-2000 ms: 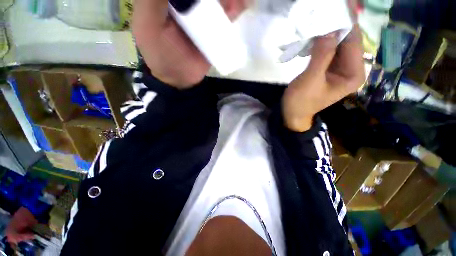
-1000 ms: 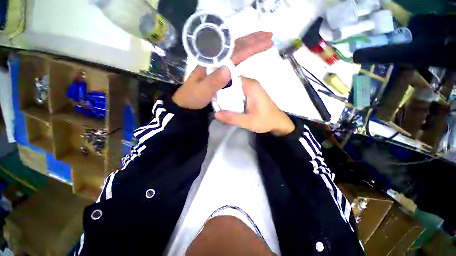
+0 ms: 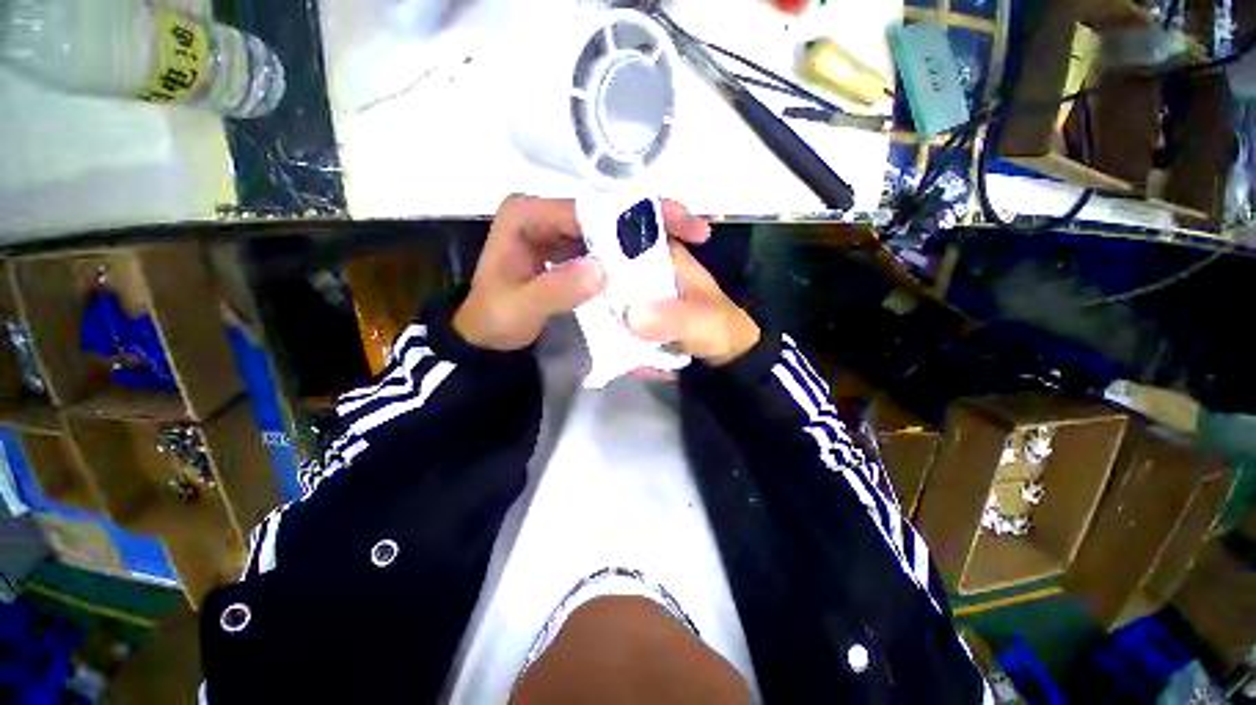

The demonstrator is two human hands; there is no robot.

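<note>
A white handheld mini fan (image 3: 627,110) is held upright in front of my chest, its round spoked head over the bench's front edge. Its handle has a dark oval window near the head. My left hand (image 3: 530,276) grips the handle from the left, with the thumb on its front. My right hand (image 3: 696,306) grips the handle's lower part from the right, thumb on its front. The handle's bottom end looks irregular; the detail is washed out.
A clear bottle with a yellow label (image 3: 179,58) lies at the upper left. A long black-handled tool (image 3: 785,145) and a pale green block (image 3: 930,80) lie on the right. Divided cartons (image 3: 207,331) stand at lower left, and an open carton with white pieces (image 3: 1033,482) at lower right.
The view has shifted, and the fan pile has left the picture. The fan's head now turns more sideways. Both hands have stayed on the handle since one second ago, my left fingers now curled around it.
</note>
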